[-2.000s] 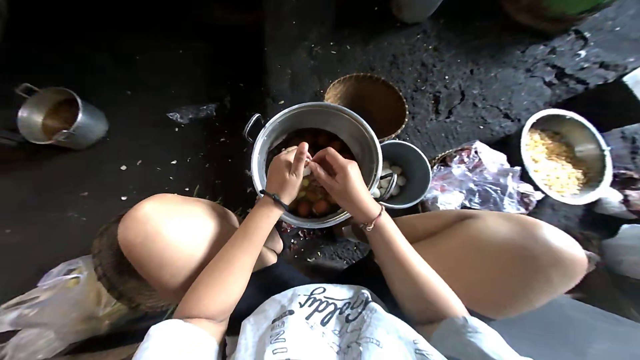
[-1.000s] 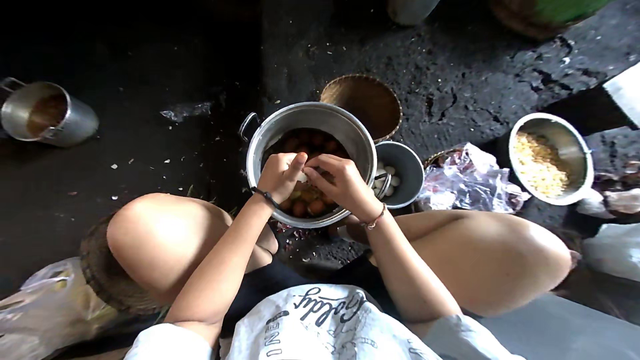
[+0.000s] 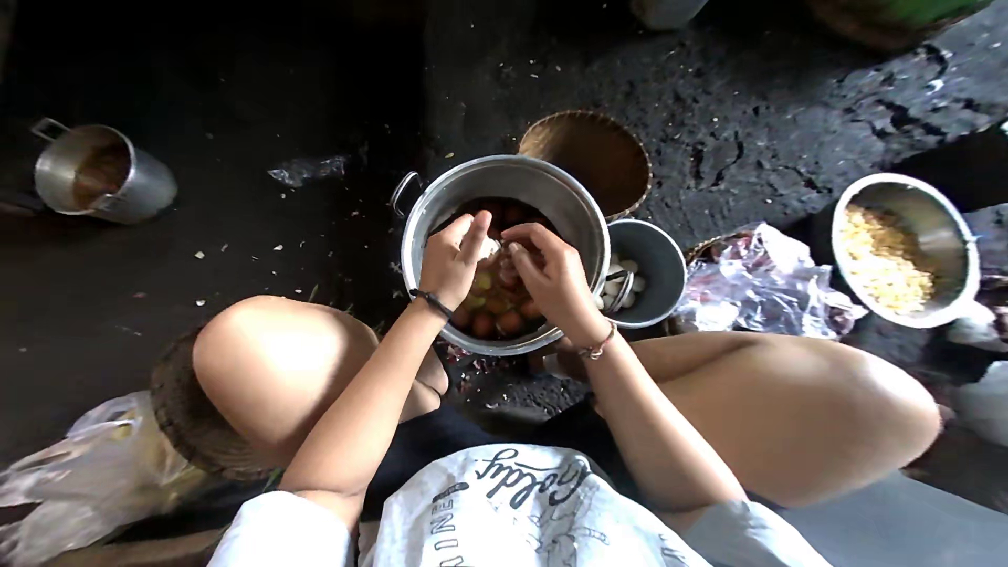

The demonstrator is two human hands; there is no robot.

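Observation:
Both hands are above a large metal pot [image 3: 504,167] that holds several brown, egg-like round things [image 3: 510,321] in dark liquid. My left hand [image 3: 453,260] has its fingers around a small white piece [image 3: 490,249], perhaps an egg. My right hand [image 3: 551,272] touches the same piece from the other side with bent thumb and forefinger. What lies inside the fingers is partly hidden. Against the pot's right side stands a smaller grey pot [image 3: 661,276] with several white eggs [image 3: 622,285] and a metal handle.
A woven basket [image 3: 591,153] stands behind the pot. Crumpled clear plastic [image 3: 760,283] lies to the right, beside a metal bowl [image 3: 962,260] of yellowish pieces. At far left is a metal pot [image 3: 150,189] with brown liquid; a plastic bag [image 3: 102,472] lies at lower left. Bits litter the dark floor.

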